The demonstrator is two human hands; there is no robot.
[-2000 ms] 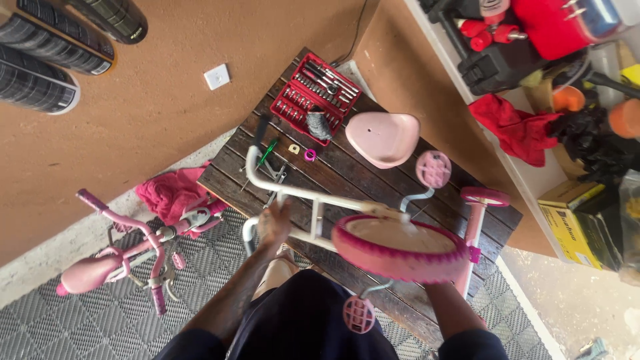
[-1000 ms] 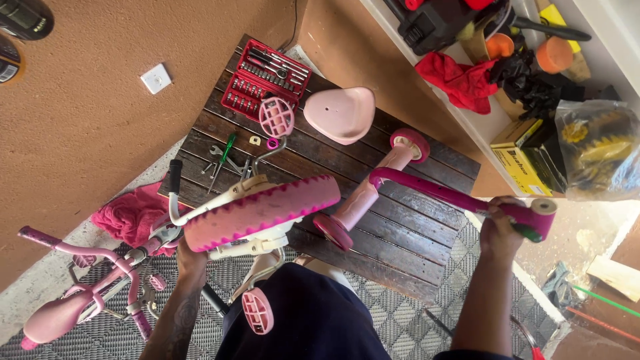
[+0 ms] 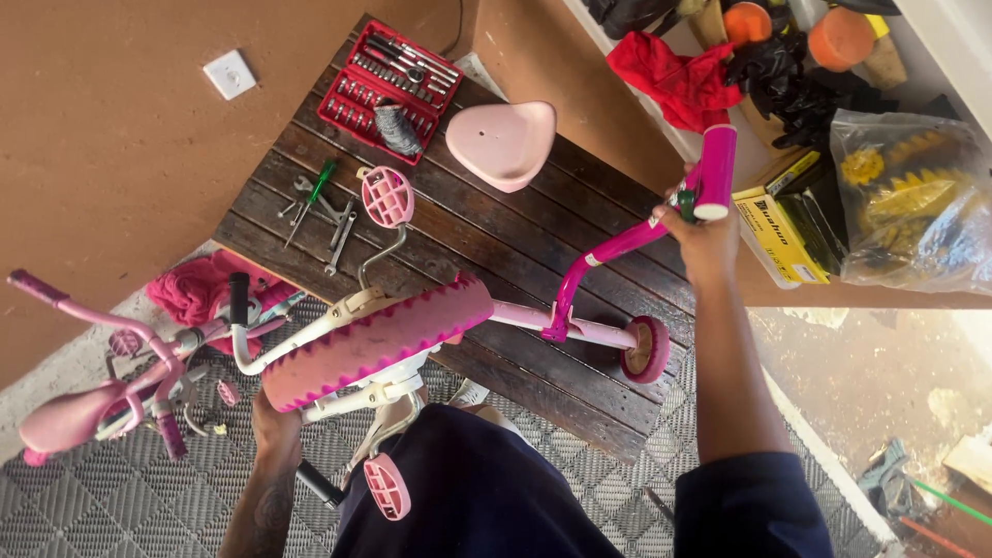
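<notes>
My left hand (image 3: pixel 277 425) holds the near side of a child's tricycle's front assembly, at the large pink wheel (image 3: pixel 380 341); its fingers are partly hidden. White handlebars with black grips and two pink pedals (image 3: pixel 387 196) join this wheel. My right hand (image 3: pixel 701 229) grips the upper end of a magenta frame tube (image 3: pixel 612 246), by its wide head tube. The tube's other end meets a pink rear axle (image 3: pixel 589 329) with a small pink wheel (image 3: pixel 645 349) at its right end. The axle's left end is hidden behind the large wheel. A pink plastic seat (image 3: pixel 502 145) lies on the slatted wooden table (image 3: pixel 480 232).
On the table are a red socket set (image 3: pixel 390 91) with a grey cloth, a green-handled screwdriver (image 3: pixel 321 180) and wrenches (image 3: pixel 339 236). A small pink bicycle (image 3: pixel 132 372) stands left. A shelf at the right holds a red cloth (image 3: pixel 670 77), a yellow box (image 3: pixel 779 240) and a plastic bag (image 3: pixel 914 201).
My right hand has raised the head-tube end of the magenta tube toward the shelf. The tube, low at the right one second ago, now slants up, and the rear axle has turned.
</notes>
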